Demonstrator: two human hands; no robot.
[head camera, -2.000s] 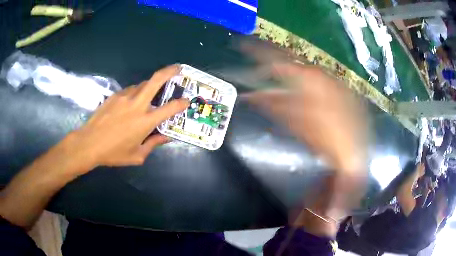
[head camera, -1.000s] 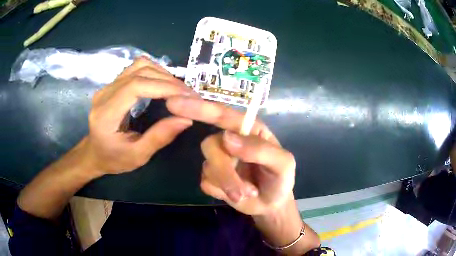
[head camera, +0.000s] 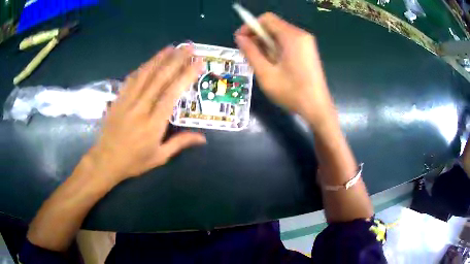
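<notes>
The white power strip housing (head camera: 213, 124) lies open on the dark green bench. A green circuit board (head camera: 238, 88) with a yellow block sits inside it, with brass contact strips (head camera: 206, 117) along the near side. My left hand (head camera: 139, 111) lies flat over the housing's left side, fingers spread, hiding that part. My right hand (head camera: 288, 67) is above and right of the housing, closed around a slim off-white stick (head camera: 253, 23) that points up and left, clear of the housing.
A bagged white cord (head camera: 62, 101) lies left of the housing. Yellow-handled pliers (head camera: 38, 54) and a blue sheet (head camera: 54, 10) are at the upper left. The conveyor's worn edge rail (head camera: 384, 21) crosses the upper right. Part of another person (head camera: 451, 191) shows at the right edge.
The housing now sits lower and further left in view. My left hand has opened and moved onto its left side. My right hand has moved up and right with the stick, away from the near edge.
</notes>
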